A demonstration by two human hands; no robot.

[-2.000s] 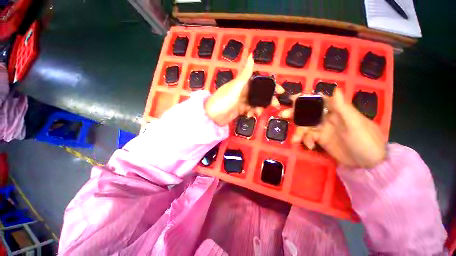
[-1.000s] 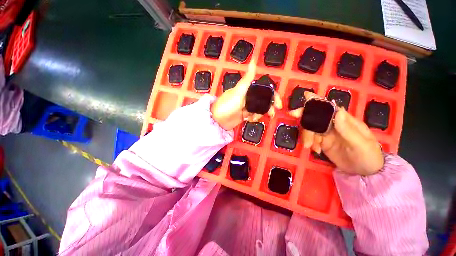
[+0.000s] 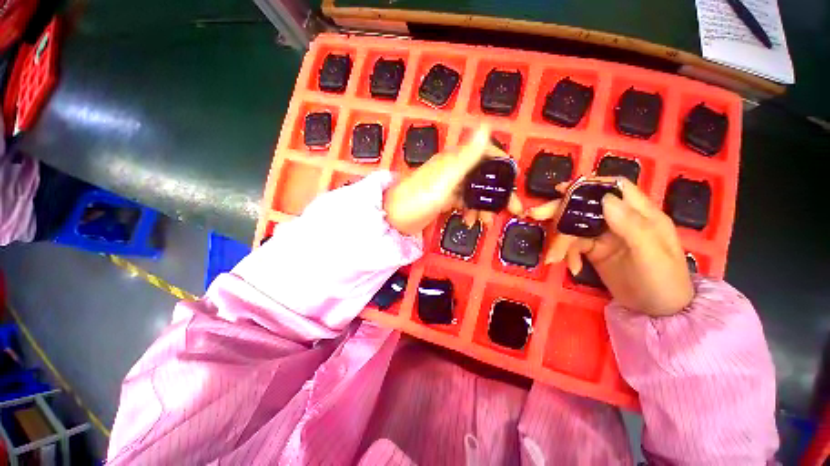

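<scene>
My left hand holds a black strapless smartwatch above the middle of the red tray. Its display faces up and shows rows of white text. My right hand holds a second smartwatch to the right of it, tilted, also with white text lit. The right thumb lies at the edge of its display. Most watches in the tray pockets lie back side up, such as one at the top. In the bottom row a watch lies with its dark glossy front up. My forearms hide some pockets.
A brown wooden-edged board runs behind the tray. A paper sheet with a black pen lies at the upper right. Blue crates stand on the floor at left. Another red tray and a person's pink sleeve are at far left.
Both watch displays have gone from dark to lit with white text. The left watch has moved slightly right, and the right watch is more tilted, with the right thumb now at its edge.
</scene>
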